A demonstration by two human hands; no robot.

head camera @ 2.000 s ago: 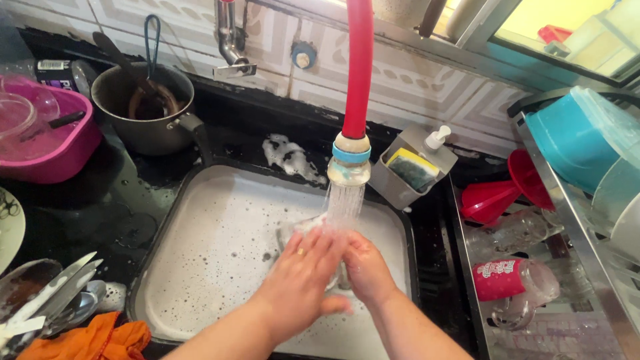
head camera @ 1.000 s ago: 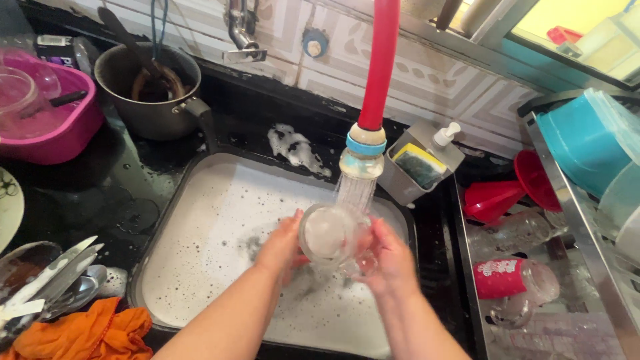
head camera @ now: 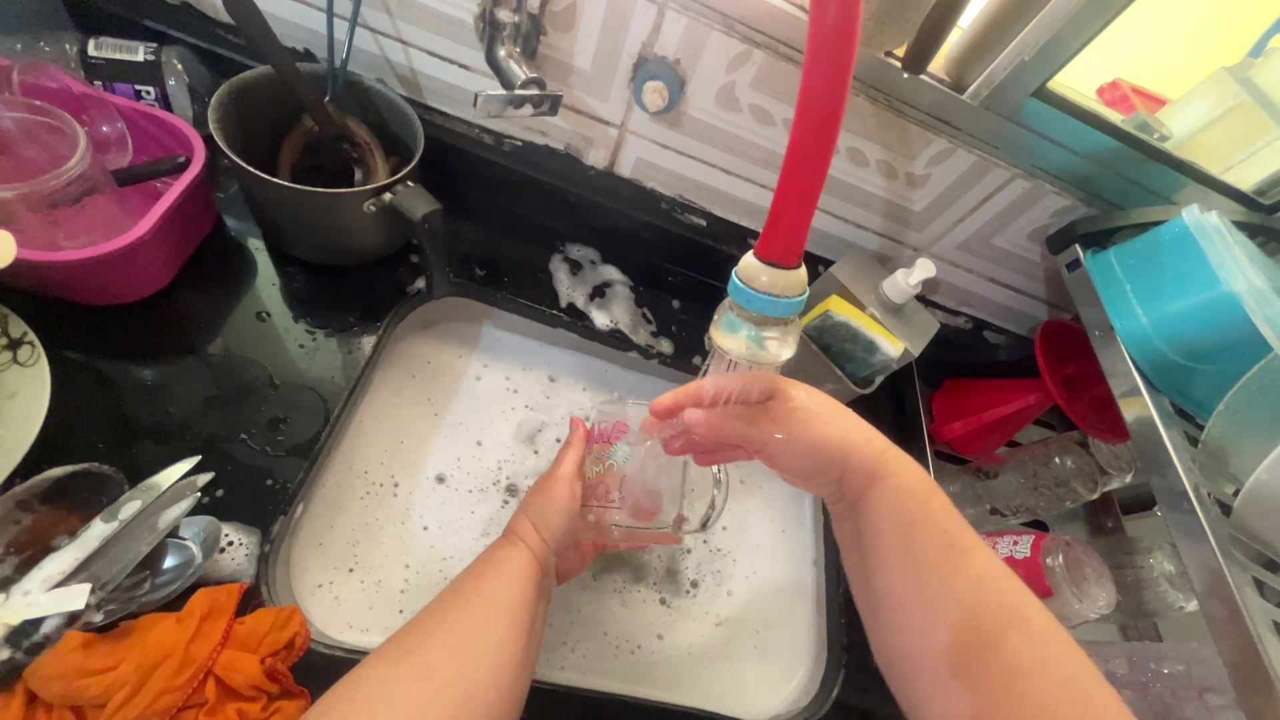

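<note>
A clear glass mug [head camera: 640, 490] with a coloured print and a side handle lies tilted in my left hand [head camera: 570, 510], whose fingers wrap under it. My right hand [head camera: 740, 420] is at the mug's upper side, its fingers held together over the glass; whether they grip it cannot be told. Just above hangs the spray head [head camera: 758, 325] of a red hose [head camera: 815, 130], with water coming out. Below both hands is a sink [head camera: 400, 420] filled with white suds.
Left of the sink are a dark pot [head camera: 320, 220], a pink basin [head camera: 150, 245], knives and spoons [head camera: 120, 550] and an orange cloth [head camera: 170, 655]. A caddy with a sponge [head camera: 855, 340] stands behind; a metal rack [head camera: 1160, 400] holds red funnels [head camera: 990, 415], glassware and a blue container [head camera: 1180, 300].
One second ago both hands held the mug with its round end facing the camera. It is now turned to show its printed side, and my right hand has moved onto its upper side.
</note>
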